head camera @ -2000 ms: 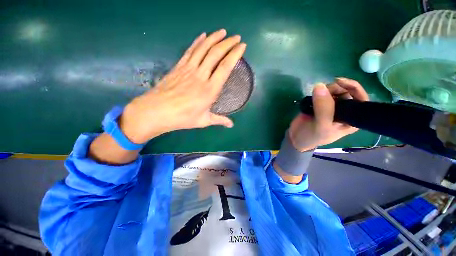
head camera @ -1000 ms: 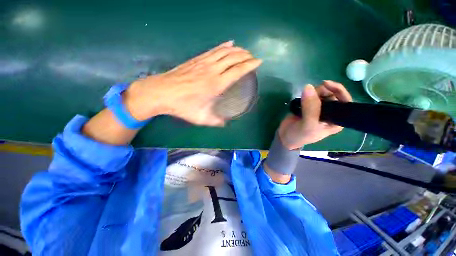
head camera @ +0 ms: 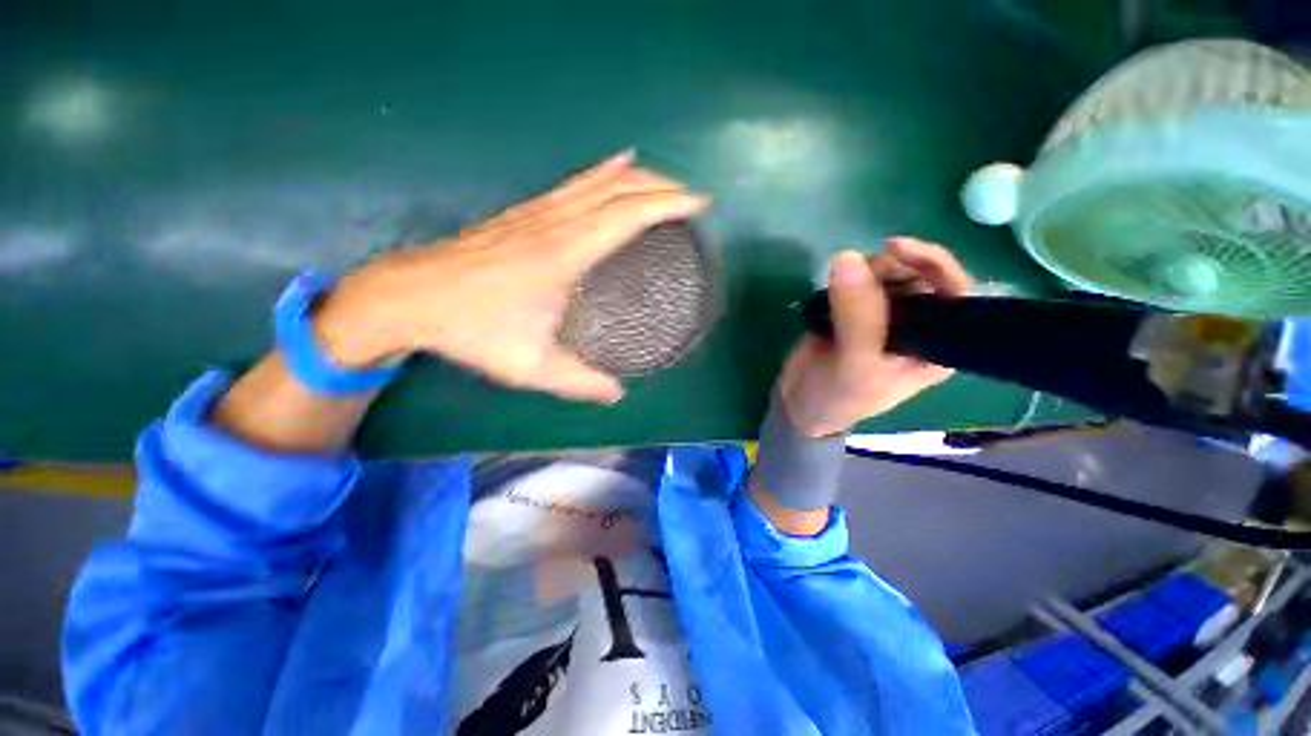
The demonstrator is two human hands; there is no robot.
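Observation:
My left hand point(head camera: 503, 295), with the blue wristband, curves around the left side of a round grey speckled disc, a screw dish point(head camera: 643, 302), on the green mat. Its fingers lie along the upper rim and its thumb is at the lower rim. More of the dish shows between them. My right hand point(head camera: 867, 338), with the grey wristband, is closed around a thick black electric screwdriver point(head camera: 1006, 338), near its narrow end. The tool points left, a little right of the dish. Its bit is too small to make out.
A pale green fan point(head camera: 1193, 187) stands at the right, close behind the screwdriver. A black cable point(head camera: 1050, 490) runs past the front edge of the green mat point(head camera: 216, 417). Blue bins point(head camera: 1071, 654) show at the lower right.
My left hand has gone from lying across the dish to curving around its rim, uncovering more of it. My right hand still holds the screwdriver. The whole view has shifted somewhat.

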